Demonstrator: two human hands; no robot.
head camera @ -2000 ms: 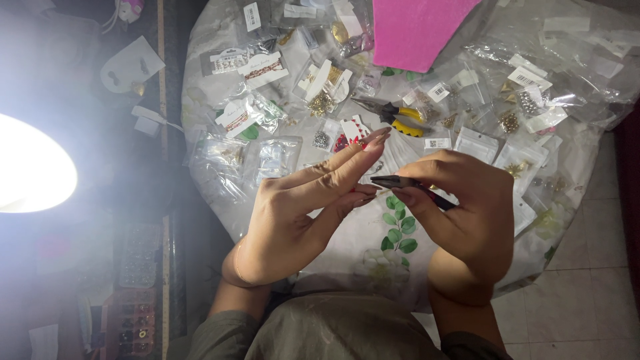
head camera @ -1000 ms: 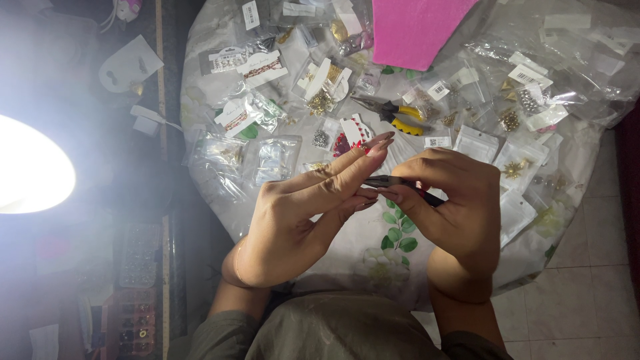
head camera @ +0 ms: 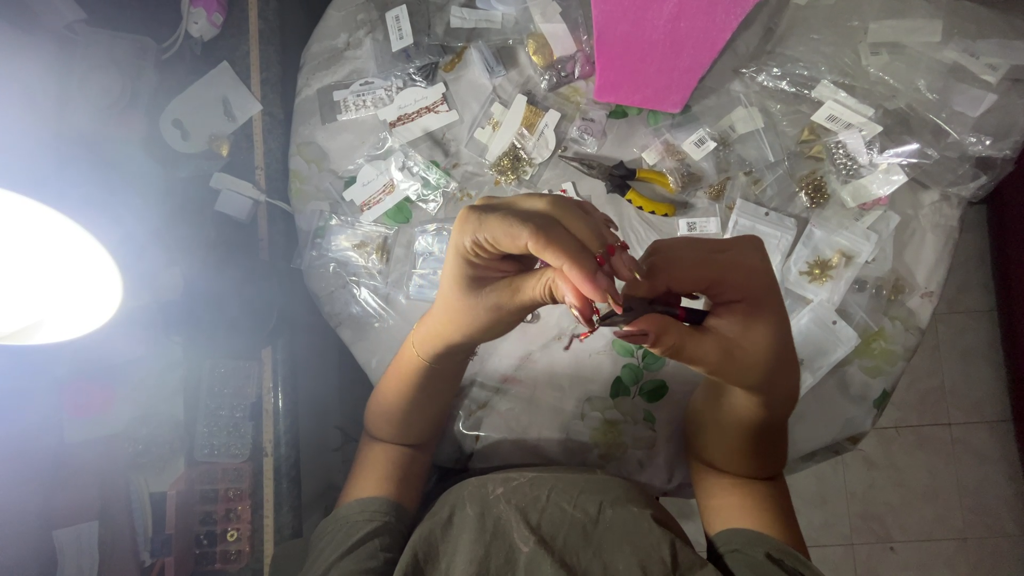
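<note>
Between the fingertips of my left hand (head camera: 528,268) is a strand of red beads (head camera: 587,332), which loops over the fingers and hangs below them. My right hand (head camera: 712,312) grips a pair of dark-handled pliers (head camera: 656,310), whose tips meet the strand beside my left fingertips. My fingers hide part of the pliers and much of the strand. Behind my hands, a second pair of pliers with yellow and black handles (head camera: 640,184) lies on the round table (head camera: 528,400), which has a leaf-patterned cover.
Plastic bags of gold-coloured findings (head camera: 820,268) and carded chains (head camera: 418,112) surround my hands. A pink sheet (head camera: 668,48) lies at the back. At the left are a bright lamp (head camera: 56,268), a dark surface with a white card (head camera: 210,108), and a compartment box (head camera: 218,512).
My left hand's fingers, stretched out earlier, are now bent around the red bead strand. More of the strand shows below the fingers. My right hand keeps hold of the dark-handled pliers.
</note>
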